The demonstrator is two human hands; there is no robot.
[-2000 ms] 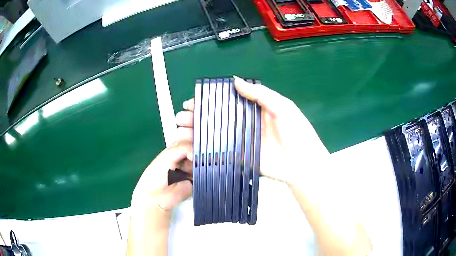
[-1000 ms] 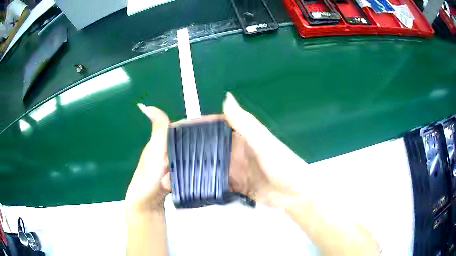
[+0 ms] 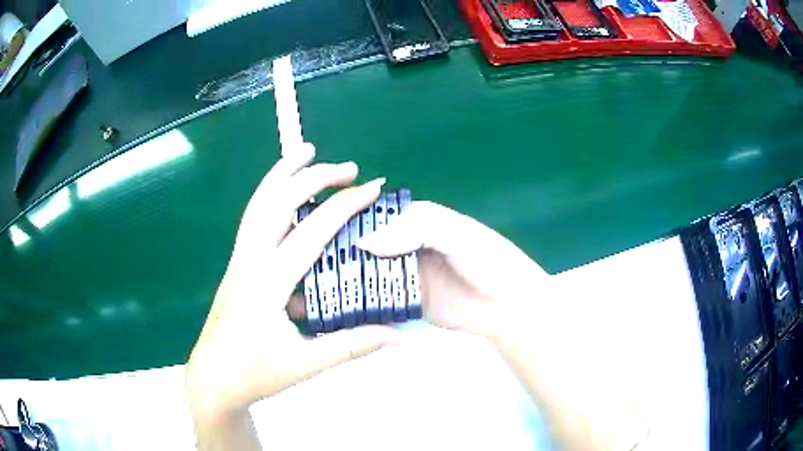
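Note:
A stack of phone middle frames [image 3: 363,286] is held end-on in front of me, over the near edge of the green surface. Its short ends face me as several dark grey-blue stripes with small holes and slots. My left hand [image 3: 273,291] grips it from the left, fingers across the top and thumb along the lower edge. My right hand [image 3: 467,273] holds the right side, with the thumb over the front. The far part of the stack is hidden behind the hands.
The green surface [image 3: 563,158] has a white strip [image 3: 287,106] across it. A red tray [image 3: 607,48] with frames stands at the far right, a loose single frame [image 3: 407,31] left of it. Rows of frames [image 3: 748,308] lie at right. A white sheet [image 3: 634,308] is nearest me.
The stack has turned from its long sides showing to its short ends showing. My left hand has shifted its fingers over the top, and my right thumb now lies across the front.

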